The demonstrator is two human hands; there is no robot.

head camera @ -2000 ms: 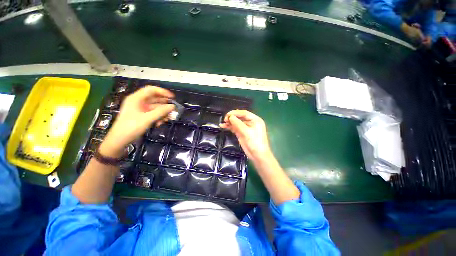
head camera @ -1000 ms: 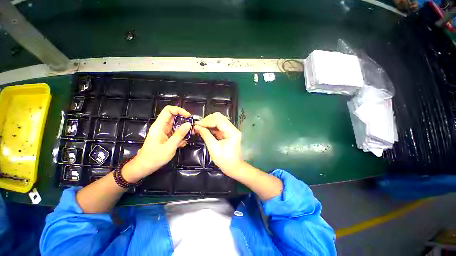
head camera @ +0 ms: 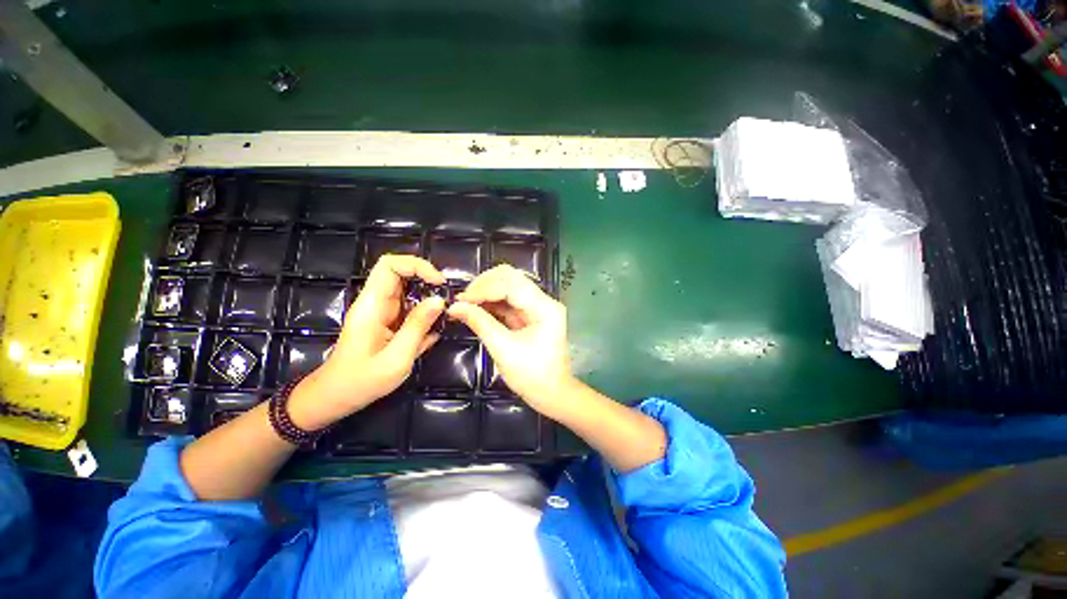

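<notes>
My left hand [head camera: 380,334] pinches a small square part [head camera: 425,295], dark with shiny areas, between thumb and fingers above the middle of the black blister tray [head camera: 445,441]. My right hand [head camera: 521,339] is close beside it, thumb and fingertips together at the part's right side. The fingertips hide most of the part, and I cannot tell whether a tiny piece is between the right fingertips. Several square parts sit in the tray's left column, and one [head camera: 234,360] lies turned in the second column.
A yellow bin [head camera: 59,316] with dark specks stands at left, a white tag [head camera: 82,458] by it. Behind the pale rail [head camera: 386,151] runs the green conveyor [head camera: 503,70] with a small part [head camera: 282,80]. White card stacks [head camera: 786,166] and ridged black trays [head camera: 1006,257] are at right.
Since two seconds ago my hands have come together at the part. Over the last second they barely moved, and the part on the conveyor shifted slightly left.
</notes>
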